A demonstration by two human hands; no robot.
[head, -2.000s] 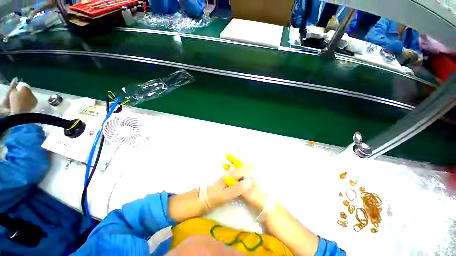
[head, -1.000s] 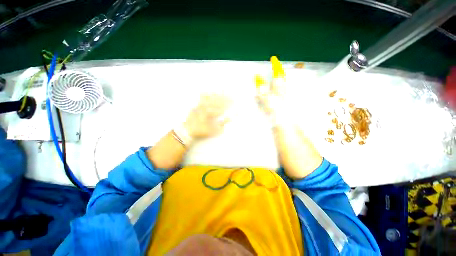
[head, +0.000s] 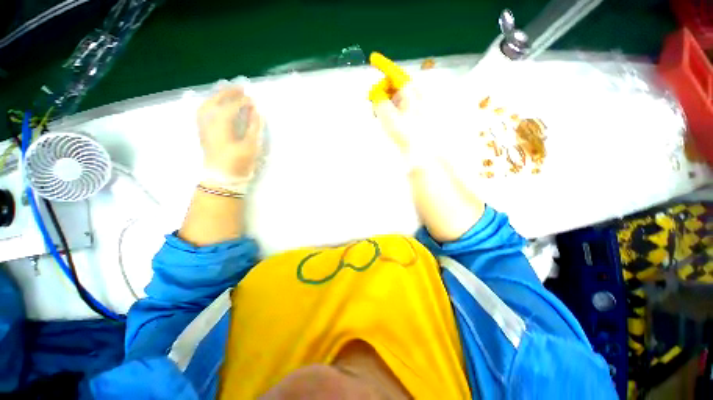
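Note:
My left hand [head: 229,133] is on the left over the white bench [head: 313,187]. It wears a thin whitish glove with a thin band [head: 220,191] round the wrist. Its fingers look curled, and whether it holds anything cannot be told. My right hand [head: 397,105] is near the bench's far edge, washed out by glare. Yellow finger cots [head: 388,69] cover several of its fingertips, which are apart with nothing seen between them. The hands are apart. A pile of amber rubber bands [head: 530,139] with loose bits lies right of my right hand.
A white fan [head: 68,166] with blue and black cables [head: 48,242] stands left. Clear film [head: 94,58] lies at the green conveyor [head: 258,39]. A metal post clamp [head: 514,43] is at the far edge. A red bin [head: 692,74] and hazard-striped machine [head: 649,242] are right.
My hands, together two seconds ago, have separated. Over the last second my left hand has moved left and forward, its fingers now curled. The view has shifted right, bringing in the red bin.

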